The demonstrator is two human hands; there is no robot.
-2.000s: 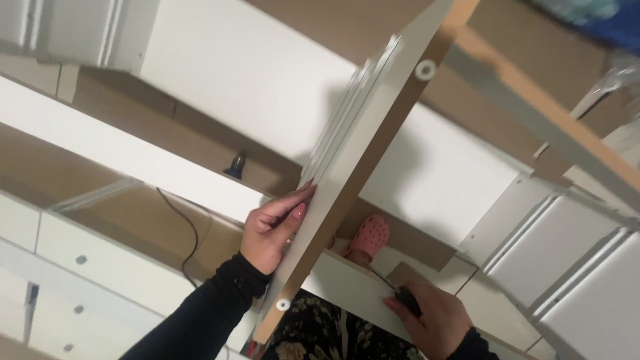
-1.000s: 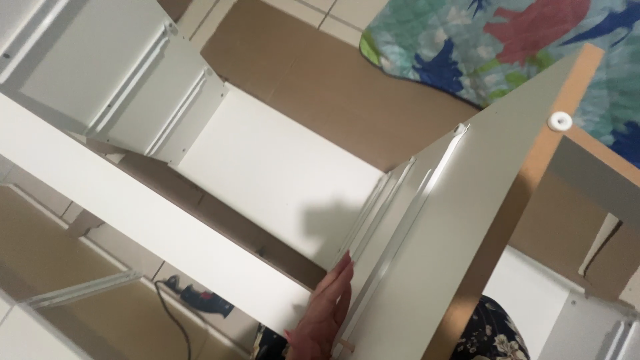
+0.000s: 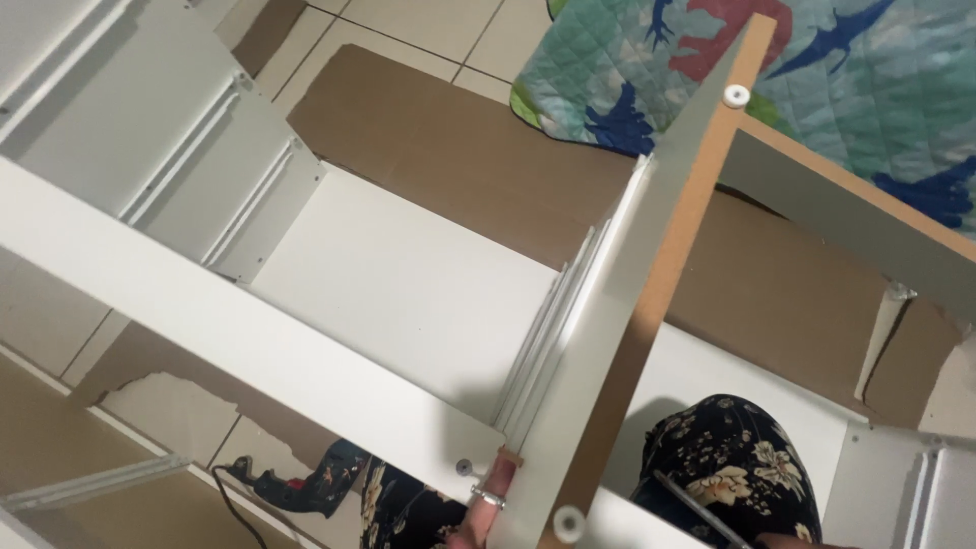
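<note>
At the bottom middle, my left hand (image 3: 484, 507), with a ring on one finger, touches the joint where a white rail (image 3: 252, 328) meets an upright white divider panel (image 3: 610, 305). White drawer runners (image 3: 549, 320) line the divider's left face, and its bare edge carries round white fittings (image 3: 736, 96). A screw head (image 3: 463, 467) shows on the rail beside my fingers. At the bottom right edge, only part of my right hand (image 3: 793, 541) is in view, at the end of a thin metal shaft (image 3: 698, 507), likely a screwdriver; its handle is out of view.
A corded power tool (image 3: 313, 484) lies on the floor at lower left. Brown cardboard (image 3: 457, 152) covers part of the tiles under the frame. A quilted dinosaur blanket (image 3: 610, 76) lies at the back right. My knee in floral cloth (image 3: 732, 465) is right of the divider.
The view has swung strongly. My right hand, out of view one second ago, shows at the lower right with the metal shaft. My left hand remains by the divider.
</note>
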